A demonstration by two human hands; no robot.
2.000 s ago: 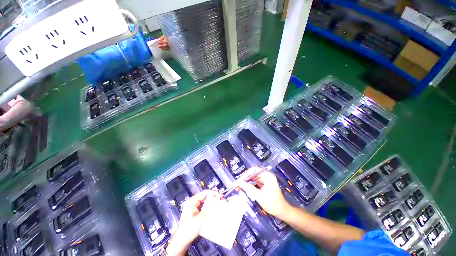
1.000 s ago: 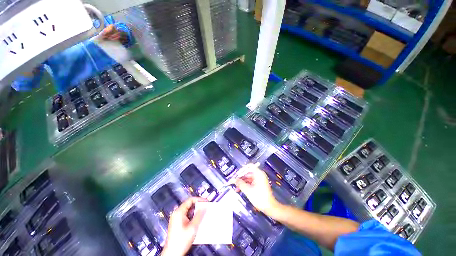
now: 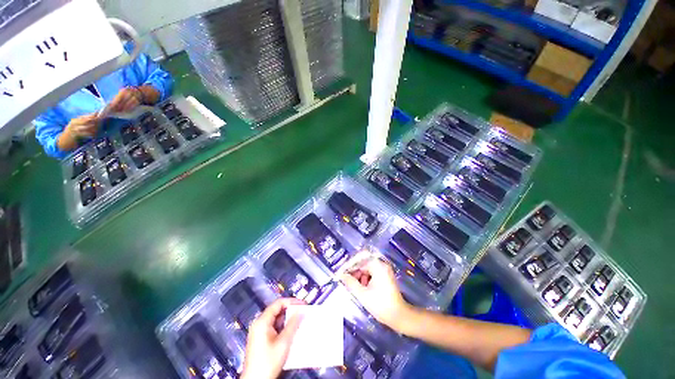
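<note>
My left hand (image 3: 268, 334) holds a white square sheet (image 3: 317, 334) between thumb and fingers, above the near row of a clear blister tray (image 3: 172, 326). My right hand (image 3: 376, 287) is over the middle of the same tray, just right of the sheet's top edge, with its fingertips pinched together. A thin pale stick, maybe tweezers, shows at these fingertips; any tiny piece there is too small to tell. Black oblong housings (image 3: 289, 272) lie in the tray's pockets, with white markings and some orange spots. The hands and sheet hide part of the near row.
A second tray of housings (image 3: 466, 194) adjoins at the right. A smaller-part tray (image 3: 582, 259) and blue stool (image 3: 485, 296) are lower right. More housings (image 3: 62, 326) lie left. A white post (image 3: 388, 81) and power strip (image 3: 55, 59) stand ahead. A person (image 3: 111, 92) works opposite.
The view has shifted right. The white sheet has turned from a tilted to an upright square. My right fingertips stay near its top edge. The person opposite now has both hands together over their tray.
</note>
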